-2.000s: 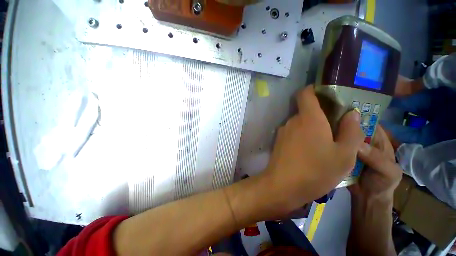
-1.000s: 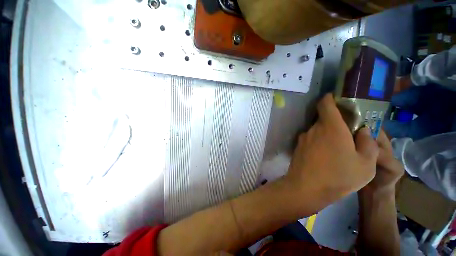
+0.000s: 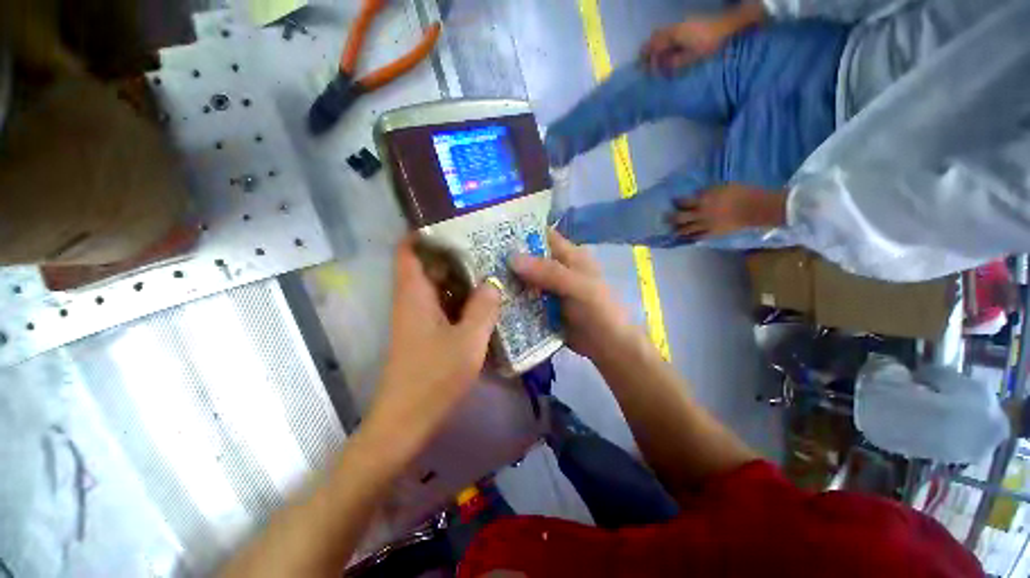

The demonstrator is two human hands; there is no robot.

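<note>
The teach pendant (image 3: 480, 226) is held upright by both hands in the middle of the view, its blue screen lit at the top and its keys below. My left hand (image 3: 435, 327) grips its left side, with the thumb over the keys. My right hand (image 3: 576, 288) holds its right side, with the thumb on or just over the keys below the screen. The fingers behind the pendant are hidden.
At left are a perforated plate (image 3: 246, 181), a large blurred brown cylinder (image 3: 85, 169) and a ribbed metal surface (image 3: 215, 384). Pliers with orange handles (image 3: 364, 70) lie behind the pendant. A seated person (image 3: 723, 124) is at right, beyond a yellow floor line (image 3: 649, 305).
The view has swung right, so the pendant and both hands now sit mid-frame and the plate at left. The pliers and more of the seated person have come into view. The right thumb shows over the keys.
</note>
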